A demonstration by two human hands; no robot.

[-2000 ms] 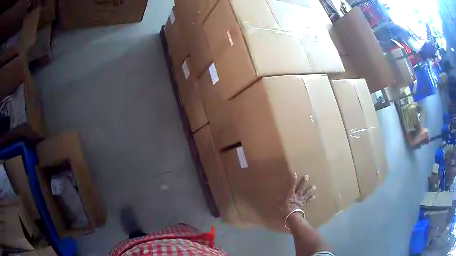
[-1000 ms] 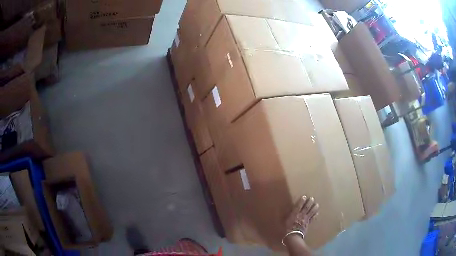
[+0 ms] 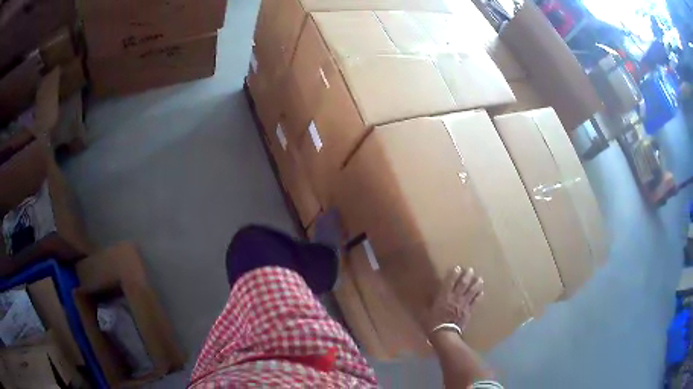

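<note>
My right hand (image 3: 457,302) lies palm down with fingers apart on a large closed brown carton (image 3: 456,205), near its front corner. It wears a white bangle and holds nothing. The carton is taped and has a white label on its side. It stands with other taped cartons, including one beside it (image 3: 555,190) and one behind it (image 3: 410,64), in a stack on a low dark base. My left hand is not in view.
At left are open cartons with pale contents (image 3: 125,327) and a blue crate (image 3: 72,311). Printed cartons (image 3: 152,53) stand at the upper left. Grey floor (image 3: 190,175) lies between. My checked garment (image 3: 285,334) and a dark shape, perhaps footwear or clothing, show at the bottom.
The view has shifted. More of my checked garment shows, and the dark shape is now larger and against the stack's side. My right hand stays on the same carton.
</note>
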